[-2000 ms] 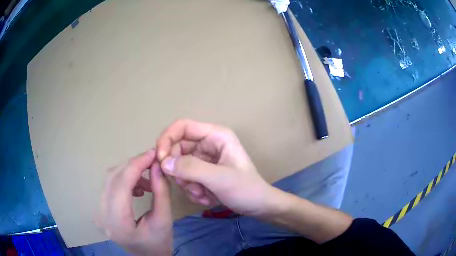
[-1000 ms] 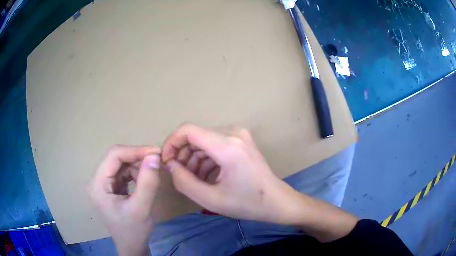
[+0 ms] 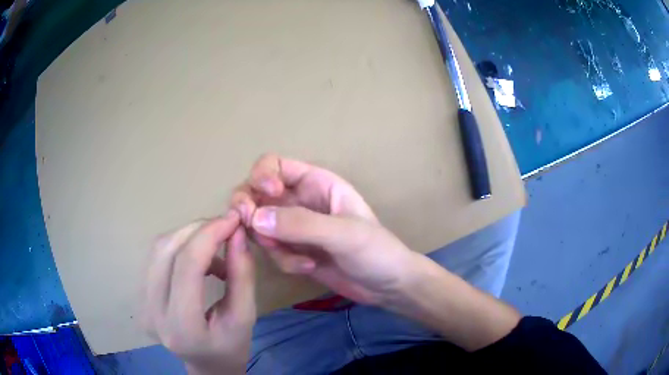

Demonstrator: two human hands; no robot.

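Observation:
My left hand (image 3: 202,289) and my right hand (image 3: 334,231) meet over the lower part of the tan cardboard sheet (image 3: 183,110). The thumb and forefinger of each hand are pinched, with the fingertips touching. Anything between them is too small or hidden to see. The left hand is slightly blurred. The padded hammer (image 3: 473,154) lies along the cardboard's right side, its black grip toward me and its white head cut off by the top edge.
The teal bench (image 3: 543,139) shows around the cardboard, with a white label (image 3: 505,93) and clear plastic scraps (image 3: 600,89) on the right. A blue bin (image 3: 51,355) is at the lower left. Yellow-black floor tape (image 3: 616,277) is at the lower right.
The right hand has turned, its thumb now lying across the front and its fingers raised. The left hand's fingers have tilted upward. The fingertips stay together. The hammer lies as before.

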